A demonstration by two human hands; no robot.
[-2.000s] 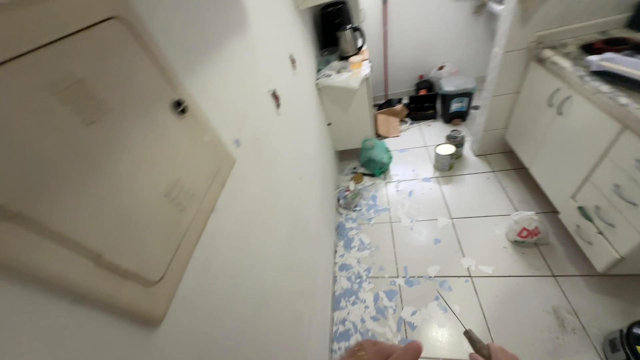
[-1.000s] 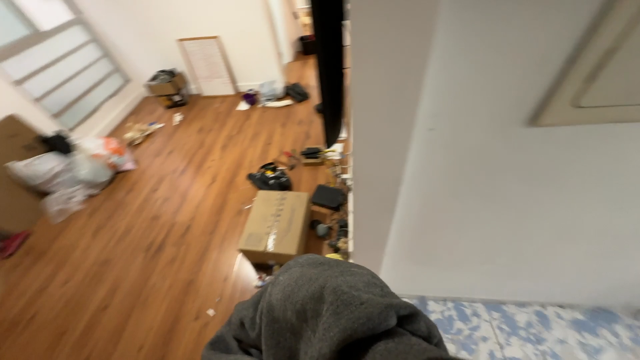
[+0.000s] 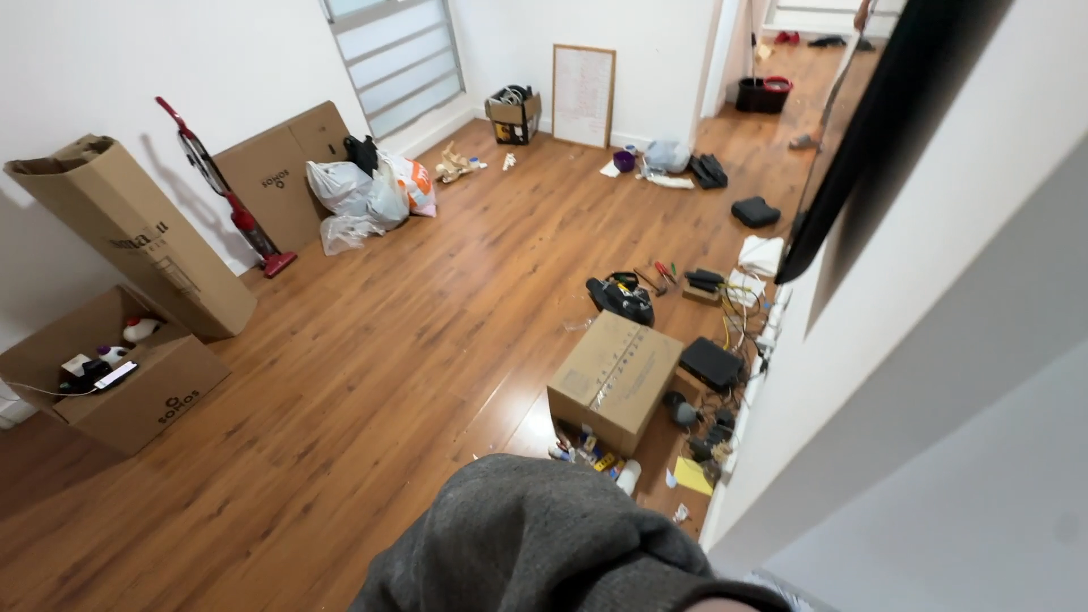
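Note:
A dark grey sleeve (image 3: 544, 535) of my own crosses the bottom of the head view, with a sliver of skin at its cuff near the lower edge. Neither my left hand nor my right hand shows, so what they hold is hidden. Beyond the sleeve a taped cardboard box (image 3: 616, 374) stands on the wood floor, with small bottles and packets before it. A black tool bag (image 3: 622, 297) lies behind that box, beside a hammer (image 3: 650, 282) and other hand tools. To the box's right are a black flat device (image 3: 712, 364), cables and a yellow paper (image 3: 694, 476).
A white wall edge (image 3: 901, 382) and a black screen (image 3: 875, 127) bound the right side. An open carton (image 3: 127, 399), a tall carton (image 3: 136, 238), a red stick vacuum cleaner (image 3: 246, 221) and plastic bags (image 3: 365, 200) stand at left. A framed board (image 3: 583, 95) leans at the back wall.
The view has swung from the kitchen side to the wood-floored room. Two seconds ago fingers held a thin pointed tool with a handle; neither fingers nor tool shows now.

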